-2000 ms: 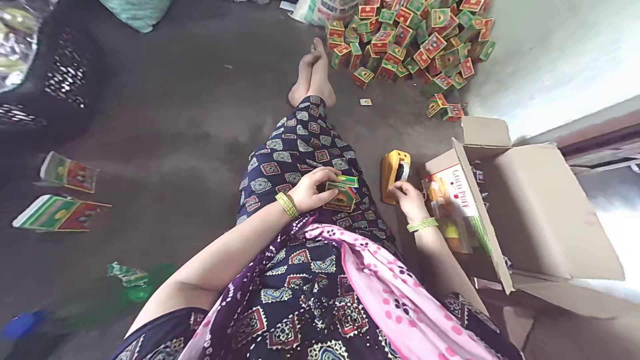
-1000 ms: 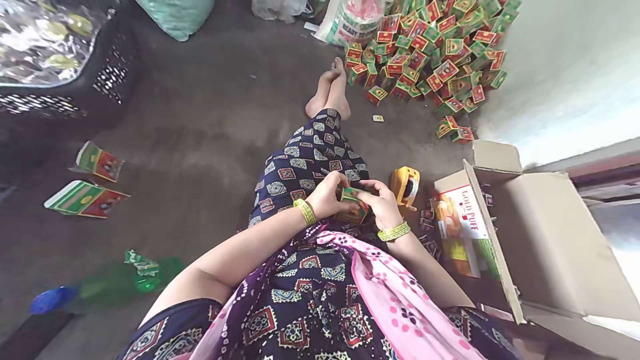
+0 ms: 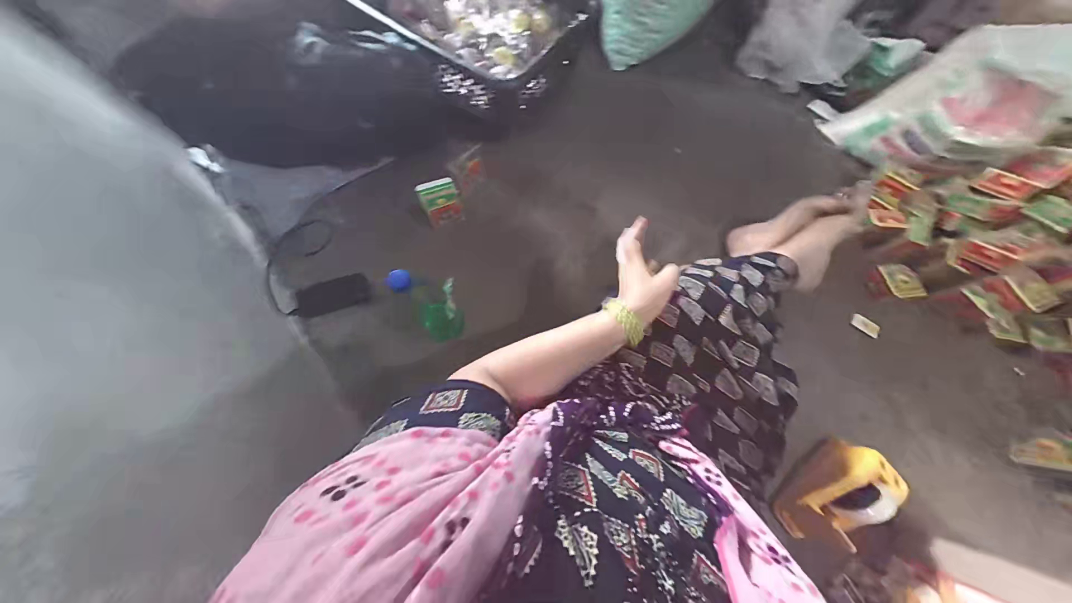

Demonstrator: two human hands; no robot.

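Note:
My left hand (image 3: 643, 280), with a yellow-green bangle at the wrist, reaches out above the floor beside the patterned cloth over my legs. Its fingers are apart and nothing shows in it. Nearest to it on the left stand two small printed cardboard packets: a green and red one (image 3: 440, 203) and a blurred reddish one (image 3: 471, 170) just behind. My right hand is out of view. A yellow tool (image 3: 842, 490), perhaps a tape dispenser, lies on the floor to the right of my legs. Beyond my feet is a heap of red and green packets (image 3: 997, 243).
A black perforated crate (image 3: 481, 79) of wrapped items stands at the top. A green plastic bottle (image 3: 441, 318) with a blue cap and a black object (image 3: 333, 295) with a cable lie at left. A teal sack (image 3: 649, 29) and a printed sack (image 3: 963, 100) lie at the back.
My hands were together on a small packet; my left hand is now off it and stretched out with its fingers apart. My right hand has left view. The view has swung far left.

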